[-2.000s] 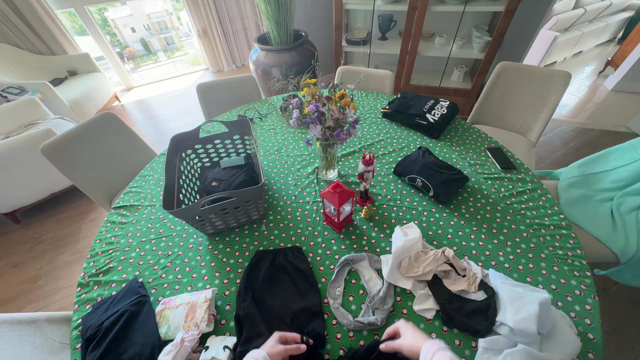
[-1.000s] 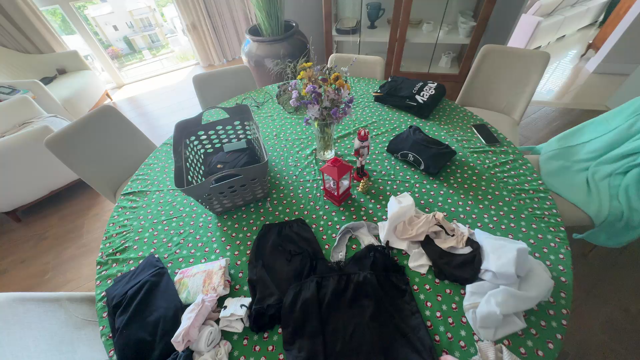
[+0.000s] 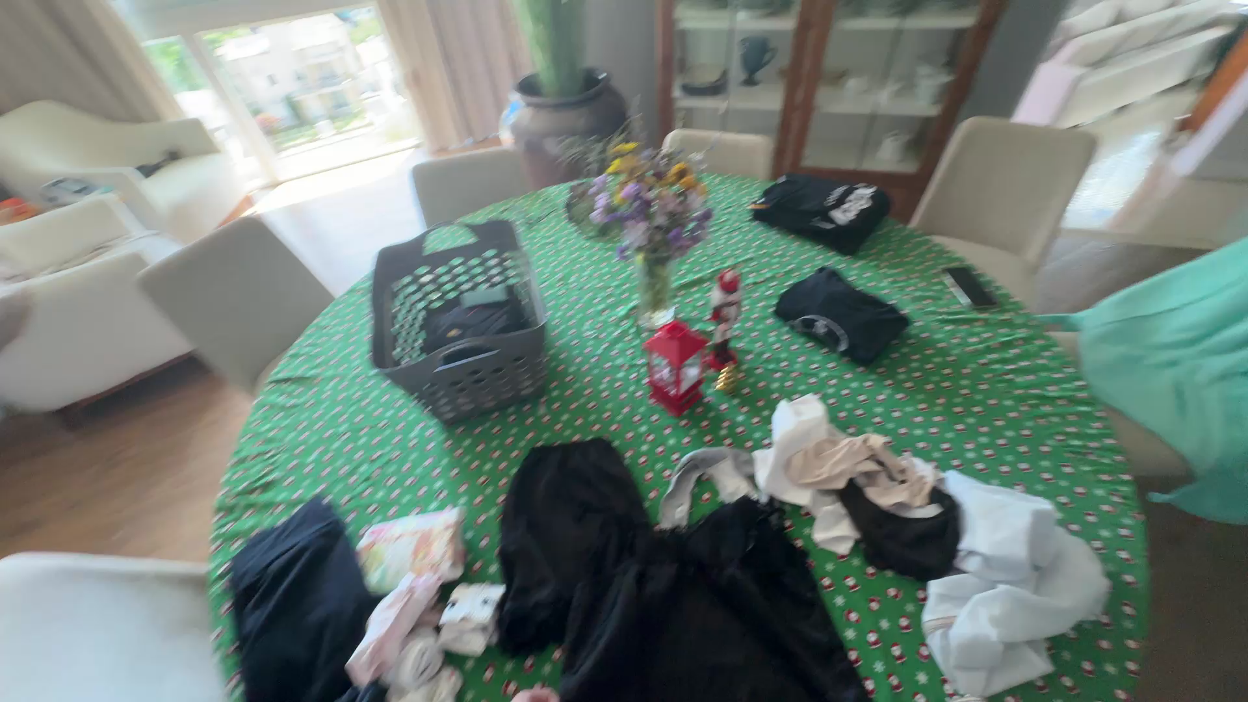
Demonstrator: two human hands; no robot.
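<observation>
Only a fingertip's worth of my left hand (image 3: pixel 535 694) shows at the bottom edge, beside the hem of a black garment (image 3: pixel 702 604); its grip is hidden. My right hand is out of view. The black garment lies spread at the near edge, overlapping another black garment (image 3: pixel 570 526) and touching a grey fabric band (image 3: pixel 717 468). To the left lie a dark folded garment (image 3: pixel 297 595), a floral folded cloth (image 3: pixel 414 546) and small pale rolled items (image 3: pixel 414 663). White garments (image 3: pixel 1014 575), a beige piece (image 3: pixel 858 463) and a black piece (image 3: pixel 902 531) form a loose pile on the right.
A grey plastic laundry basket (image 3: pixel 487 375) holds dark clothing. Mid-table stand a flower vase (image 3: pixel 655 283), a red lantern (image 3: pixel 675 369) and a nutcracker figure (image 3: pixel 724 312). Two folded black garments (image 3: pixel 843 317) (image 3: pixel 824 210) and a phone (image 3: pixel 969 288) lie farther right. Chairs surround the table.
Two seconds ago both hands were at the near edge with black fabric; now the black garment lies spread over the other one and part of the grey band. My right hand has left the view.
</observation>
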